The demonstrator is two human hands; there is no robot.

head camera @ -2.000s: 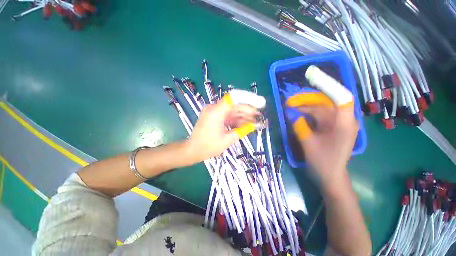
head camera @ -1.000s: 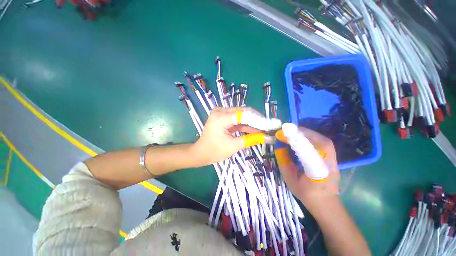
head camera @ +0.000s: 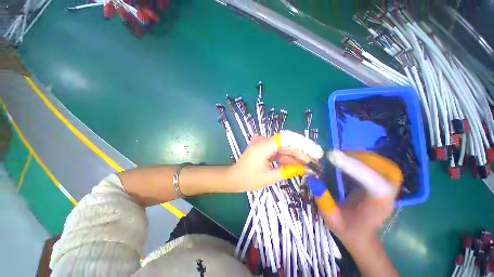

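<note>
A fanned bundle of white-sleeved wire harnesses point(head camera: 271, 222) lies in front of me, small dark connector ends pointing away. My left hand point(head camera: 271, 162), with white and yellow-orange finger coverings, pinches the connector end of one harness above the bundle. My right hand point(head camera: 363, 200), with white, yellow-orange and blue coverings, is blurred and close to my left fingertips, partly over the near edge of the blue parts bin point(head camera: 333, 124). A dark shape shows between the hands; whether my right fingers hold it is unclear. Loose small black parts point(head camera: 401, 121) lie in the bin.
A large harness pile point(head camera: 433, 92) with red and black plugs lies at the upper right by the metal rail point(head camera: 303, 43). Another pile point(head camera: 479, 254) is cut off at the lower right. Red plugs point(head camera: 138, 16) show at the upper left. A yellow-lined floor point(head camera: 70, 146) is at left.
The whole view has shifted, so the scene sits further right and lower. My right hand moved from over the bin to my left fingertips, where it is now more spread and blurred than one second ago.
</note>
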